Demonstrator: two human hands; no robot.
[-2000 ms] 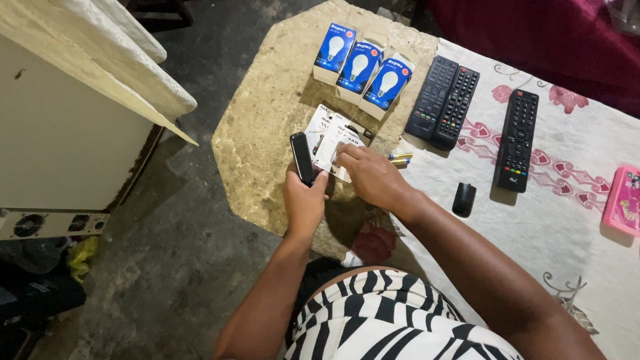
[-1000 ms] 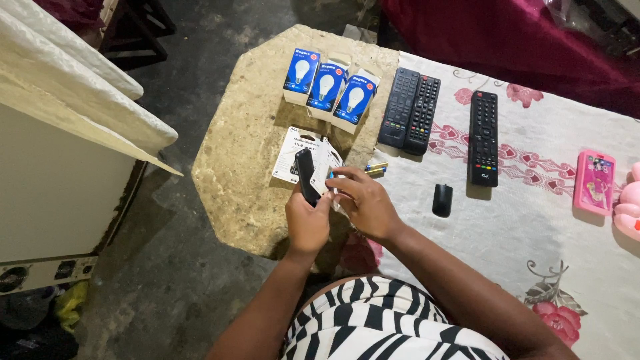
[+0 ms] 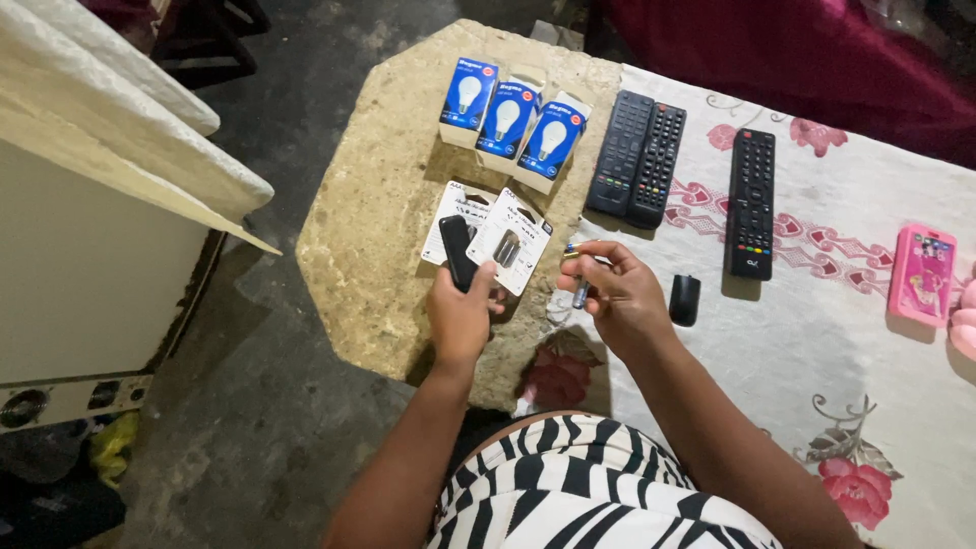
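Observation:
My left hand (image 3: pixel 461 313) grips a black remote control (image 3: pixel 457 248) and also a white battery blister card (image 3: pixel 522 229), which overlaps the remote; batteries show in its bubble. Under these lies another white blister card (image 3: pixel 433 242) on the stone tabletop. In the fingers of my right hand (image 3: pixel 614 293), to the right, is a small cylindrical battery (image 3: pixel 580 293), pointing down. Gold-ended batteries (image 3: pixel 572 249) show at its fingertips; whether they are held or lie on the table I cannot tell. A small black cover (image 3: pixel 685 300) lies just right of that hand.
Three blue bulb boxes (image 3: pixel 507 118) stand beyond my hands. Two black remotes (image 3: pixel 621 156) lie side by side at the cloth's edge, another black remote (image 3: pixel 751 202) farther right. A pink toy phone (image 3: pixel 921 274) is at the far right on the floral tablecloth (image 3: pixel 801 343). Curtain fabric hangs at left.
My right hand has moved right, away from the blister card, and a battery now shows in its fingers. The card in my left hand now lies flatter, its front facing up.

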